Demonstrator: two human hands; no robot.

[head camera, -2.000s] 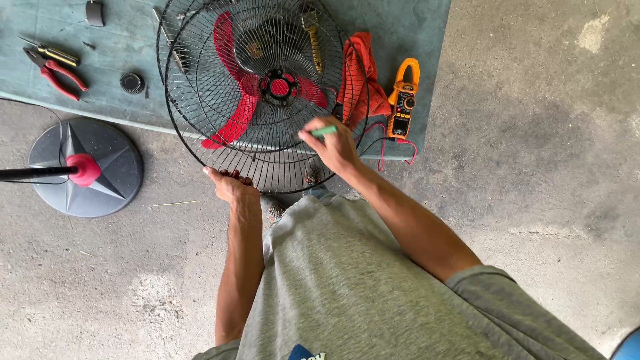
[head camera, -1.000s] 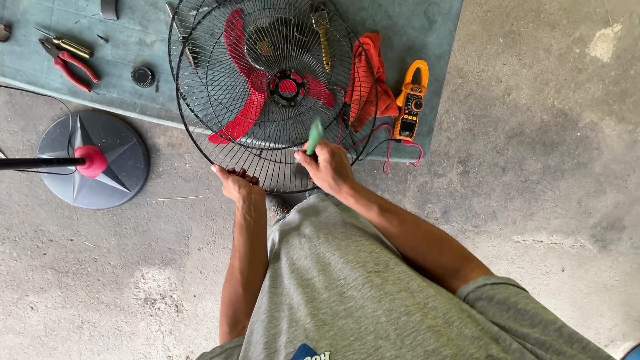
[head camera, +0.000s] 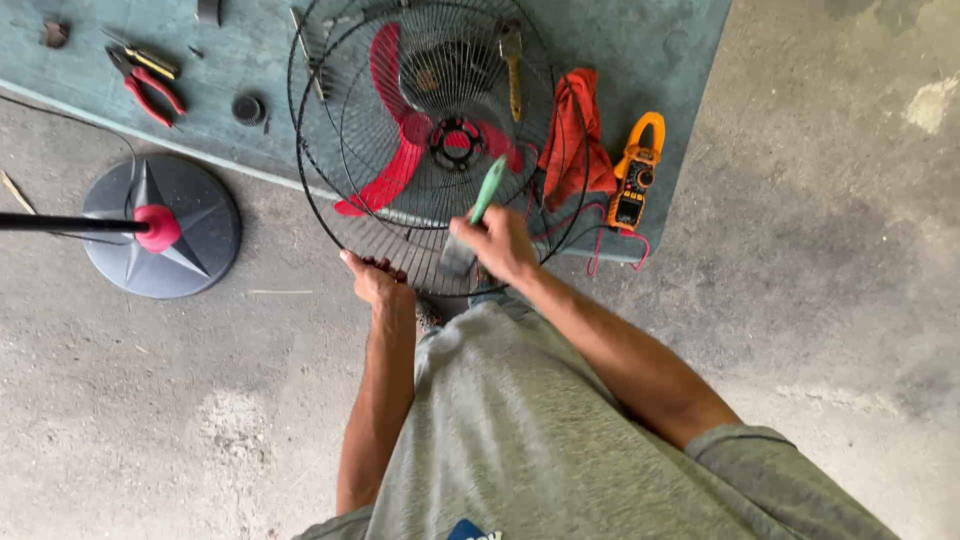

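My left hand grips the near rim of a black wire fan guard, its fingers curled underneath. A paintbrush with a green handle is in my right hand, its bristles down against the wires near the guard's lower edge. Part of the guard sticks out past the table edge. Seen through its wires are red fan blades and a dark motor housing. Another brush with a yellow handle shows through the guard at the upper right.
On the blue-green table are red-handled pliers, a yellow screwdriver, a black round knob, a red cloth and an orange clamp meter with leads over the edge. A fan stand base stands on the concrete floor at left.
The green-handled brush in my right hand has changed its tilt, and its bristles now show over the wires. My left hand keeps its hold on the rim.
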